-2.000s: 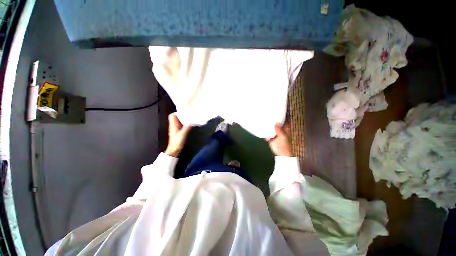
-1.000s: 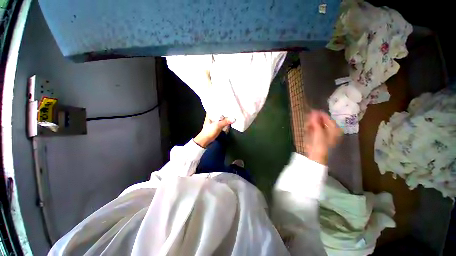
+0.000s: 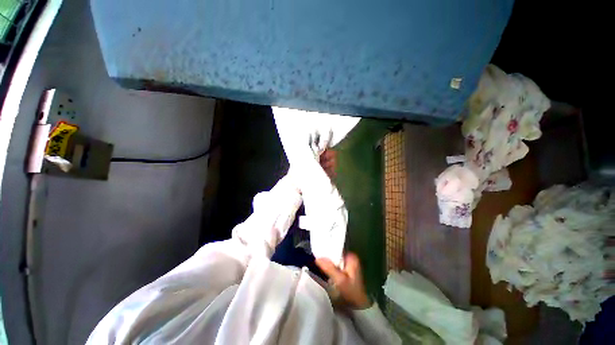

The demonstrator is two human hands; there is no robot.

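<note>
A plain white garment [image 3: 322,209] hangs from under the lower edge of the blue cabinet [image 3: 297,54] and runs down in a narrow, gathered strip toward my body. My right hand [image 3: 347,277] is closed on its lower end, close to my waist, slightly blurred. My left hand [image 3: 326,160] is higher, just below the cabinet edge, partly hidden by the white cloth; its fingers lie at the cloth's fold, and its grip is unclear. The garment's top is hidden under the cabinet.
A floral garment [image 3: 498,135] lies over the carton's edge [image 3: 438,249] at the right. A floral heap [image 3: 556,249] is inside. A pale plain cloth [image 3: 438,313] lies lower right. A socket box [image 3: 91,158] with a black cable is at left, wire mesh [image 3: 394,202] beside the carton.
My right hand left the hem, swung out right, and now holds the lower end near my waist. My left hand has moved up and inward. The cloth has narrowed from spread to gathered.
</note>
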